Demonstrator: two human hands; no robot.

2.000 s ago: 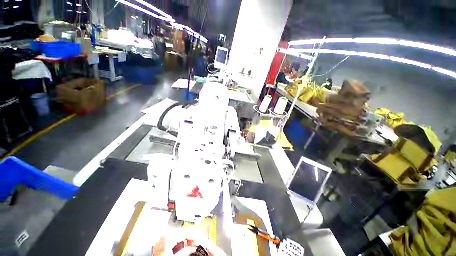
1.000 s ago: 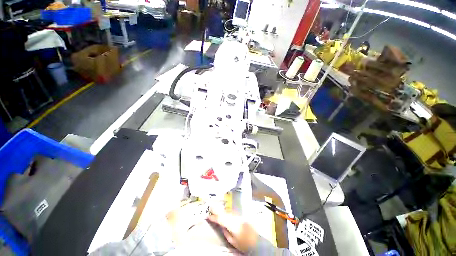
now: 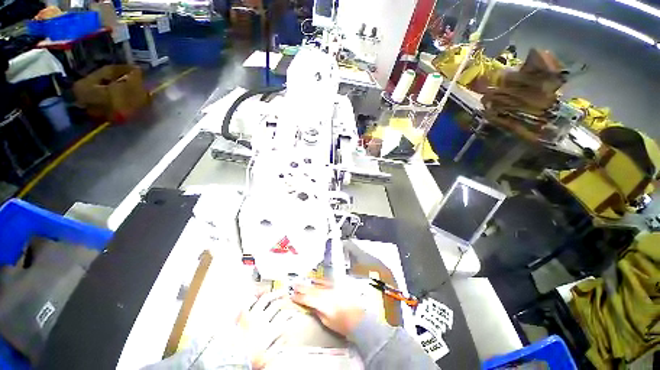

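Observation:
The white sewing machine head point(image 3: 286, 209) with a red mark stands in front of me. My left hand point(image 3: 266, 321) and my right hand point(image 3: 329, 303) lie flat, side by side, just below the head. They rest on a pale fabric piece point(image 3: 307, 338), washed out by the light. The white template board point(image 3: 155, 311) with a brown strip point(image 3: 189, 303) lies beneath. Orange-handled snips point(image 3: 394, 293) lie right of my right hand, beside white labels with black lettering point(image 3: 433, 329). What is under my fingers is hidden.
A blue bin point(image 3: 54, 224) with grey pieces stands at left, another blue bin point(image 3: 535, 354) at lower right. A screen point(image 3: 469, 211) stands right of the machine, thread cones point(image 3: 428, 88) behind. Olive-yellow garments point(image 3: 622, 303) lie at far right. A cardboard box point(image 3: 112, 92) stands on the floor.
Both hands have come in below the machine head; the right hand now lies flatter, fingers further left and up. The view has tilted down and shifted. The snips and labels stay beside the board.

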